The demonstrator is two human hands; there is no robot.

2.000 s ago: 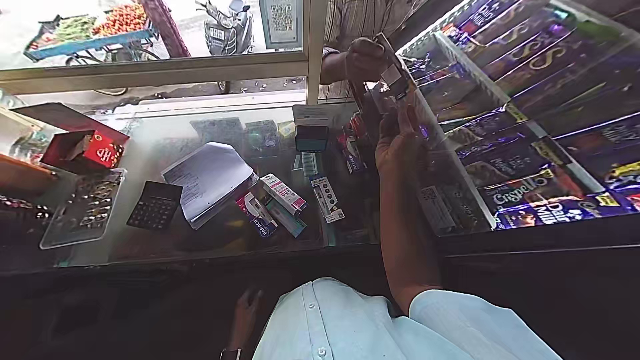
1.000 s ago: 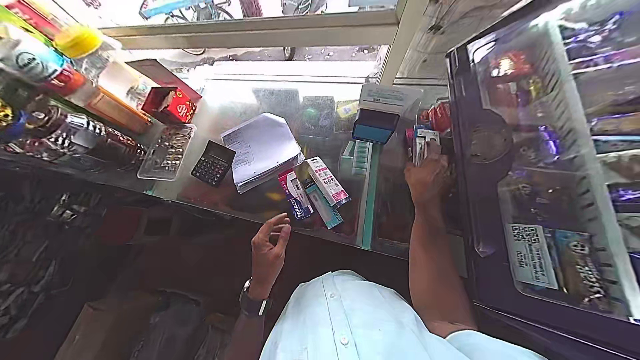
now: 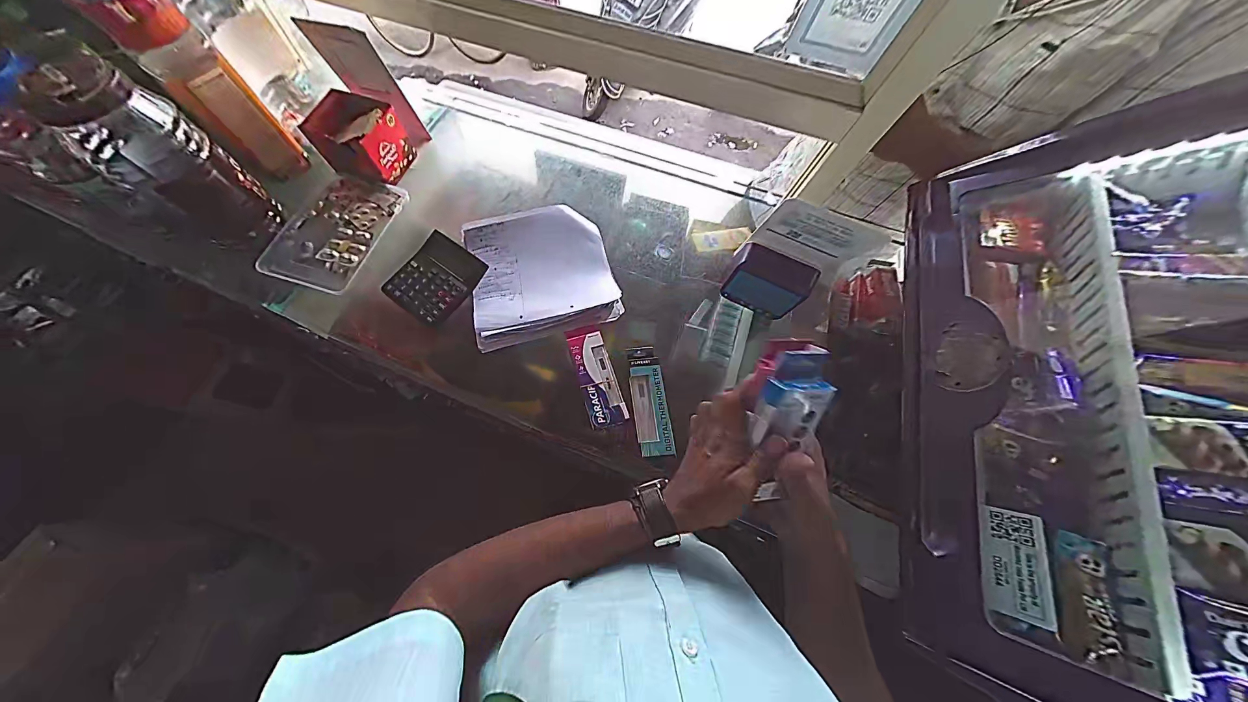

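Observation:
Both my hands meet low in the centre right of the head view, around a few small cardboard boxes, blue-and-white and pink. My left hand, with a watch on its wrist, closes on them from the left. Behind and below them is my right hand, its fingers partly hidden. On the glass counter to their left lie a teal digital thermometer box and a Paracip box, side by side. A stack of white papers and a black calculator lie farther left.
A purple-framed chocolate display case stands at the right. Behind my hands is a small dark-blue device or box. A plastic tray of coins, an open red box and jars stand at the left. A person's checked garment shows beyond the counter.
My left hand has moved right to join my right hand at the boxes. A pink-and-white box that lay beside the thermometer box a second ago is gone from that spot.

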